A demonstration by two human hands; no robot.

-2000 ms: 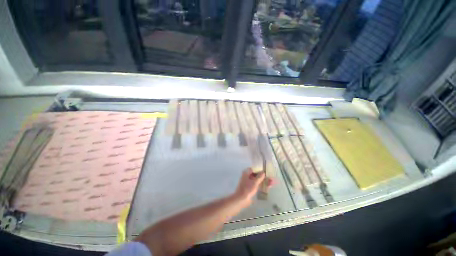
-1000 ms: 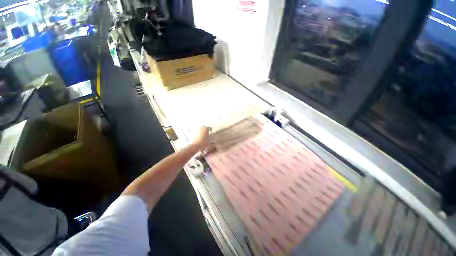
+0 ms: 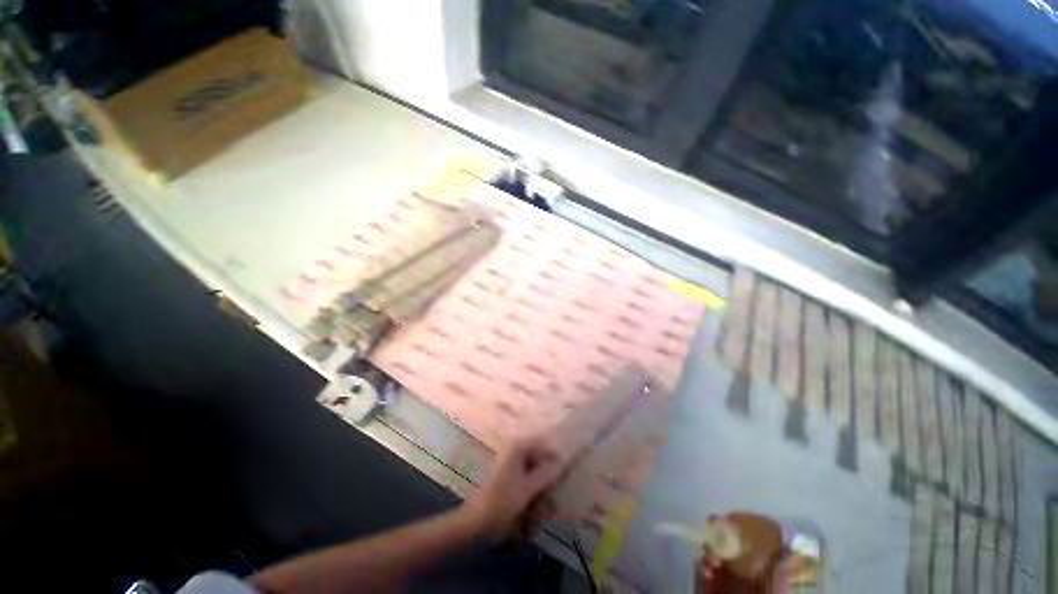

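Note:
My left hand comes in from the bottom left and grips the near end of a beige-grey zipper strip. The strip slants up and right over the right part of the pink sheet; whether it touches the sheet is unclear. A fanned pile of similar strips lies at the sheet's left side. An amber glue bottle with a pale nozzle pointing left shows at the bottom edge, cut off and blurred. I cannot make out my right hand.
Laid-out strips stand in rows near the window, with more below them at right. A cardboard box is at the far left. Metal brackets sit at the table's front edge and by the sill. Yellow tape marks the sheet's edge.
The view has swung right. My left hand has moved from the strip pile across to the sheet's right part, now with one strip in it. The glue bottle has come into view.

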